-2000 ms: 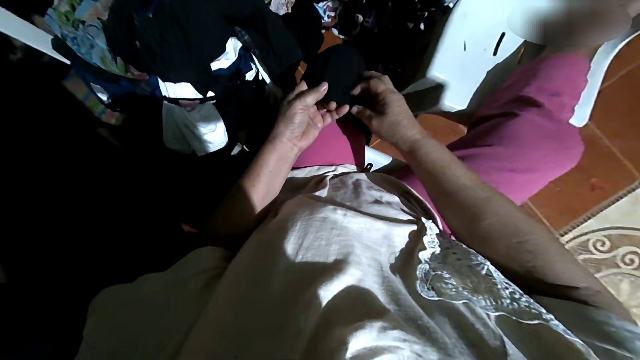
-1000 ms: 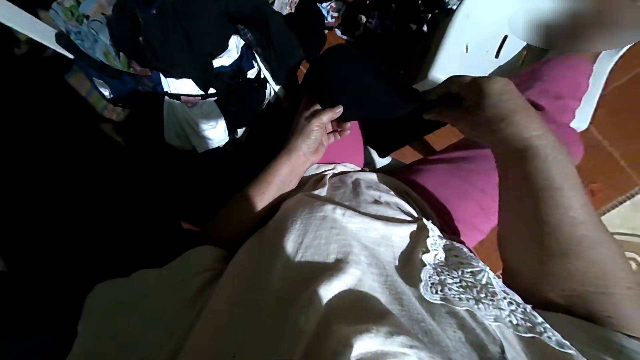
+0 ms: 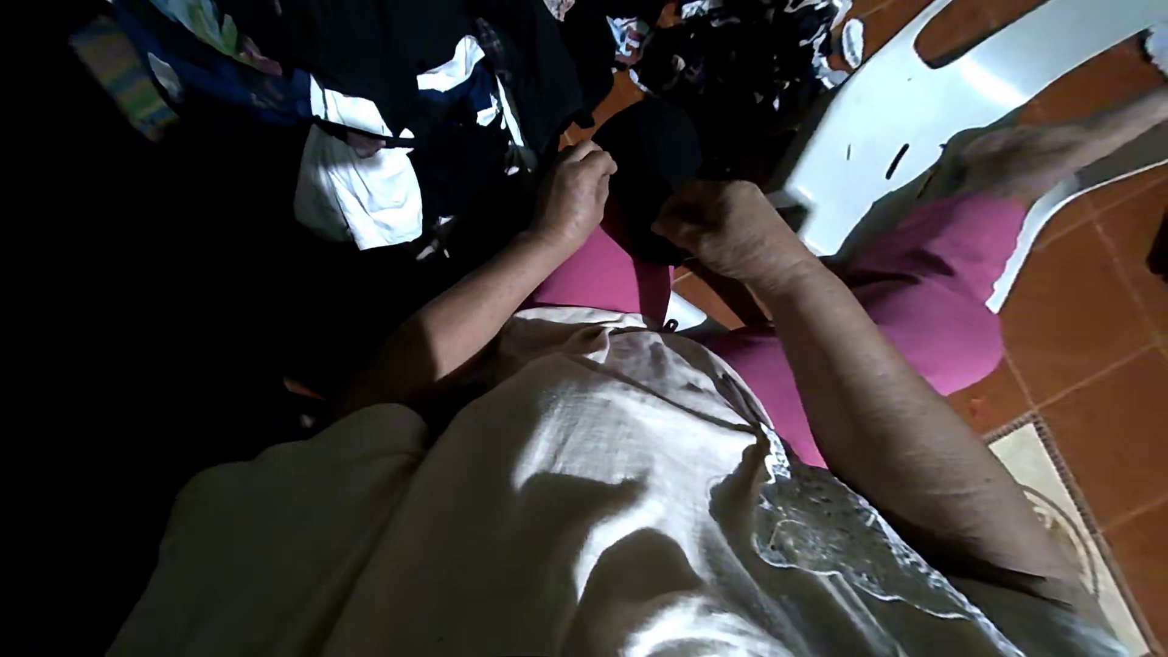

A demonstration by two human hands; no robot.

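Note:
A piece of black cloth (image 3: 650,151) spans the gap between my two hands, above my pink-trousered leg. Its kind cannot be told. My left hand (image 3: 579,192) grips its left side, with the fingers curled. On the right, my right hand (image 3: 725,228) is closed on the lower right part of the cloth, with the back of the hand turned up. The far part of the cloth blends into dark items behind it.
Dark and white clothes (image 3: 360,196) are heaped at the upper left. A white plastic chair (image 3: 858,155) stands at the upper right, with my lower leg against it. More dark cloth pieces (image 3: 730,59) lie beyond on the tiled floor (image 3: 1068,319). A patterned mat (image 3: 1031,465) lies at right.
Since one second ago, my right hand has come back left toward my left hand, after pulling the black cloth out to the right. My left hand's fingers have closed on the cloth.

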